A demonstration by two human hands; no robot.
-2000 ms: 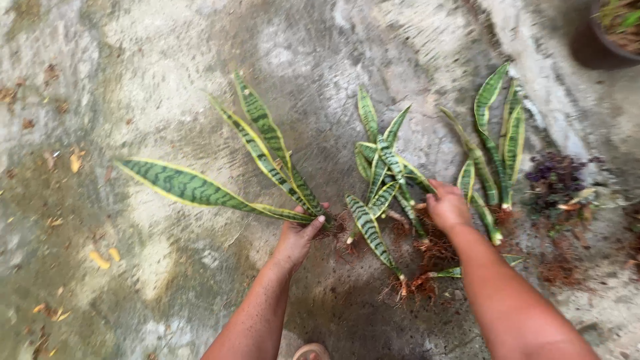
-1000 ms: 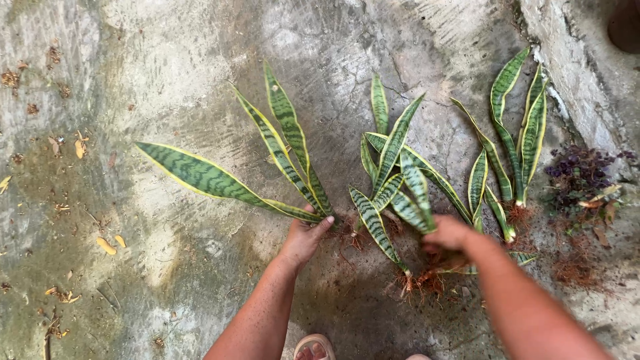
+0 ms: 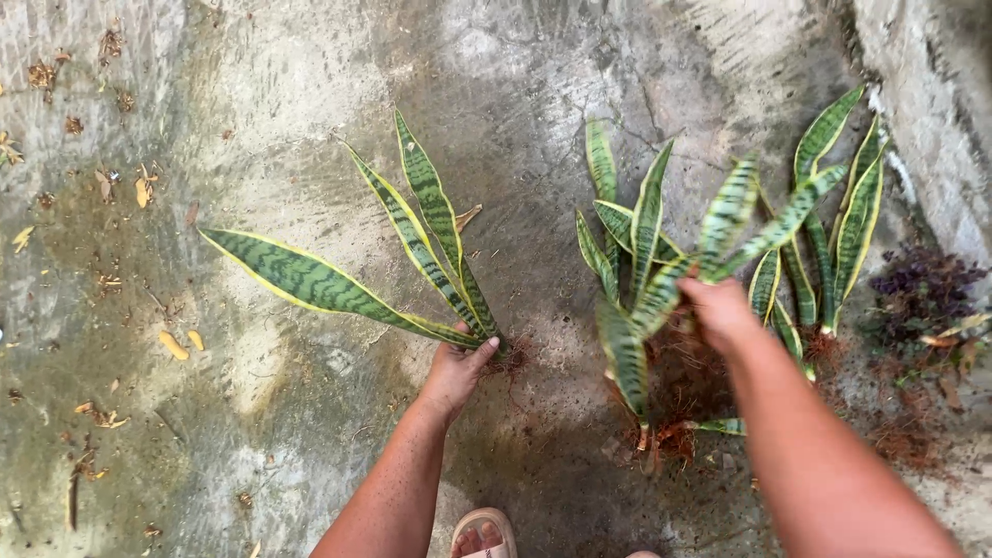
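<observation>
My left hand (image 3: 461,368) grips the base of a snake plant (image 3: 333,291) whose long yellow-edged leaves fan out to the upper left; its thin reddish roots trail on the concrete beside my thumb. My right hand (image 3: 717,306) is closed on the lower part of another snake plant (image 3: 728,213), slightly blurred, with its leaves spreading upward. Several loose snake plants (image 3: 647,209) lie just left of and below that hand, their roots (image 3: 670,438) bare and reddish. Further right rests one more group of snake plants (image 3: 856,225).
A purple-leaved plant (image 3: 926,291) lies at the right, near a raised concrete edge (image 3: 922,101). Dry leaves (image 3: 174,345) and bits of debris are scattered over the concrete floor (image 3: 271,449) on the left. A sandalled foot (image 3: 484,535) shows at the bottom.
My right hand has lifted a snake plant up from the middle group. My left hand keeps its hold on its plant.
</observation>
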